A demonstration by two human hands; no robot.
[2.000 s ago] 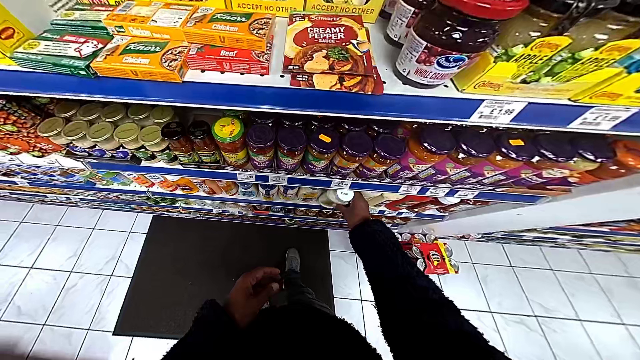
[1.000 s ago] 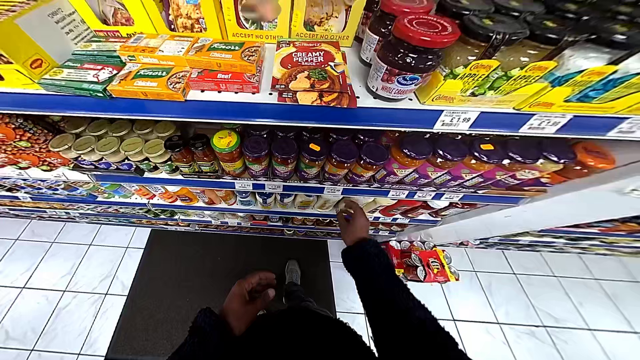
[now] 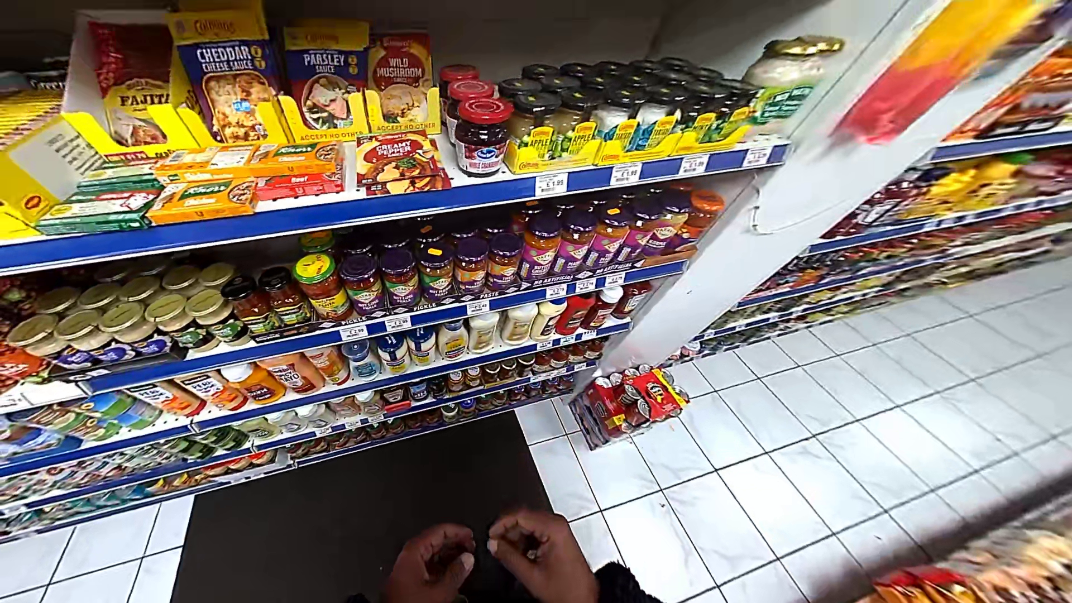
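Observation:
My left hand and my right hand are low in the view, close together over the dark floor mat. Both have curled fingers, and no item shows clearly in either. Beyond them stand the shelves. Purple-lidded glass jars line the second shelf, with pale-lidded jars to their left. White-capped squeeze bottles of sauce stand upright on the shelf below. The top shelf carries boxes of stock cubes, sauce sachets and a red-lidded jar.
A red pack of cans sits on the white tiled floor by the shelf's end panel. More stocked shelves run on at the right. Blurred packets appear in the lower right corner.
My right hand has drawn back from the row of bottles on the lower shelf and is now beside my left hand. The view has swung to the right.

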